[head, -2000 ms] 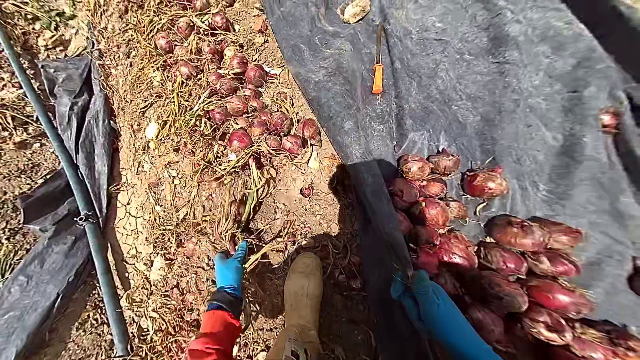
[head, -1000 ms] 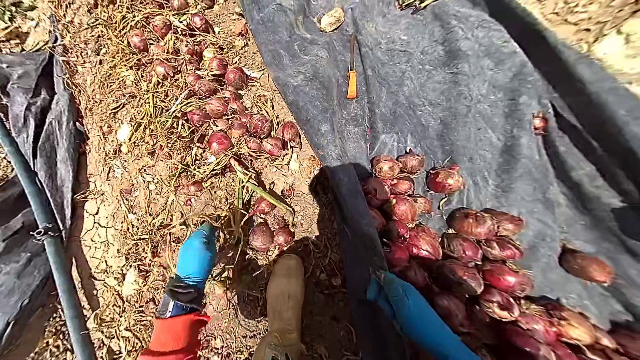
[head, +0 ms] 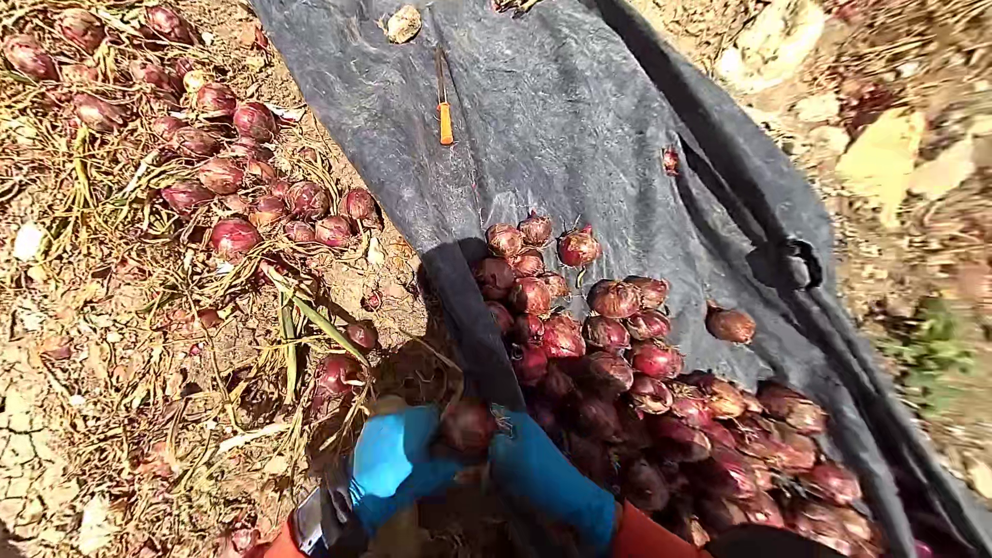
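My left hand (head: 399, 465), in a blue glove, is at the bottom centre beside the edge of the dark sheet. A red onion (head: 467, 425) sits between it and my right hand (head: 542, 473), also blue-gloved. The left fingers curl against the onion's left side. My right hand is at its right side, with dry roots or stem by the fingers; how firmly each hand grips cannot be told. A heap of red onions (head: 604, 372) lies on the dark fabric sheet (head: 558, 101) to the right. Other onions (head: 235, 238) with dry leaves lie on the soil at left.
A knife with an orange handle (head: 445, 124) lies on the upper part of the sheet, below a pale stone (head: 404, 24). The sheet's folded right edge has a round hole (head: 803, 265). Stones and a green plant (head: 934, 349) are on the ground at right.
My left hand has moved right, from the soil to my right hand, and an onion is now between them. The view has shifted to the right.
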